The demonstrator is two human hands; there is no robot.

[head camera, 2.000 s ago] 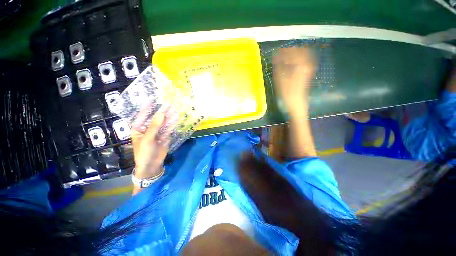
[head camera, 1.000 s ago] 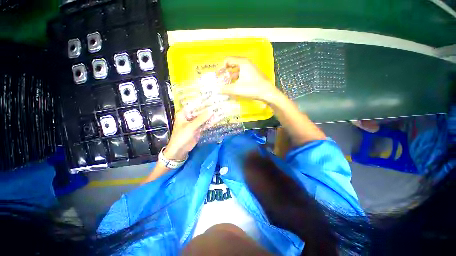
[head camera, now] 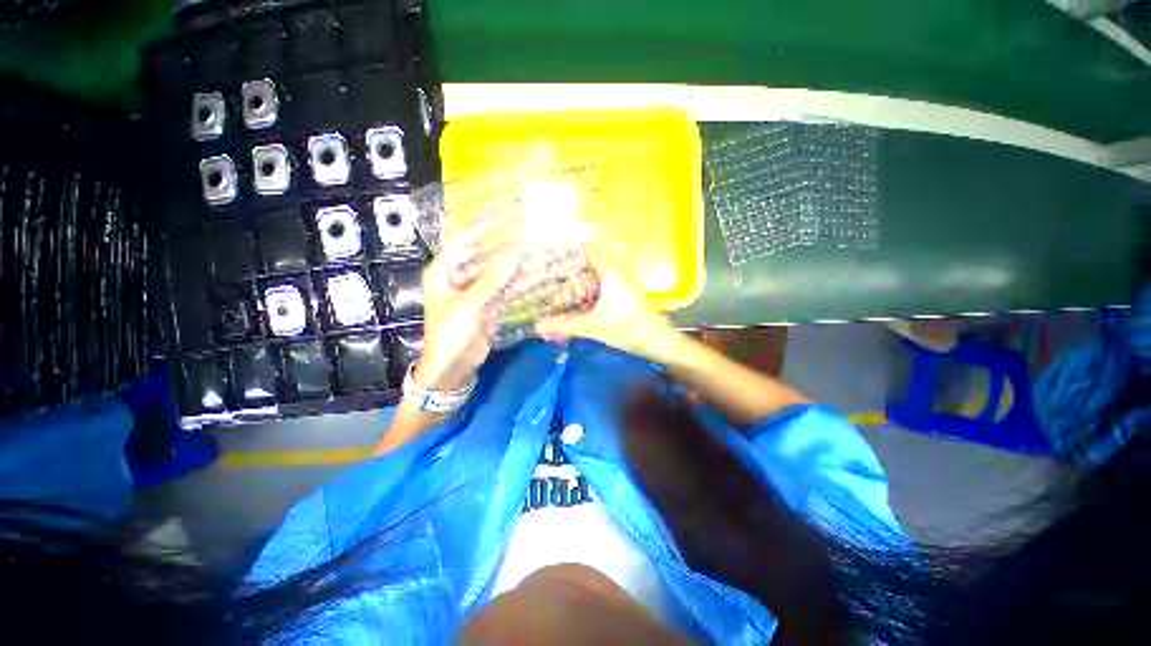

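My left hand (head camera: 461, 309) holds a shiny clear blister tray (head camera: 540, 280) over the near left part of the yellow plastic bin (head camera: 684, 208). My right hand (head camera: 616, 313) grips the right side of the same clear tray near my chest. Glare hides part of the tray and what its pockets hold. The black component tray (head camera: 271, 240) lies left of the bin, with several small square white-silver plates (head camera: 328, 158) with dark centre holes in its pockets. The clear tray's left end overlaps the black tray's right edge.
Clear blister trays (head camera: 795, 189) lie on the dark green bench right of the bin. A ribbed black tray stack (head camera: 76, 278) stands at the far left. A pale rail (head camera: 884, 107) runs behind the bin. A blue stool (head camera: 966, 391) and a person's blue sleeve (head camera: 1104, 379) are at the right.
My right hand has come from the trays on the right, over the bin, down to the held clear tray's right side. My left hand has brought that tray right, from the black tray to before my chest.
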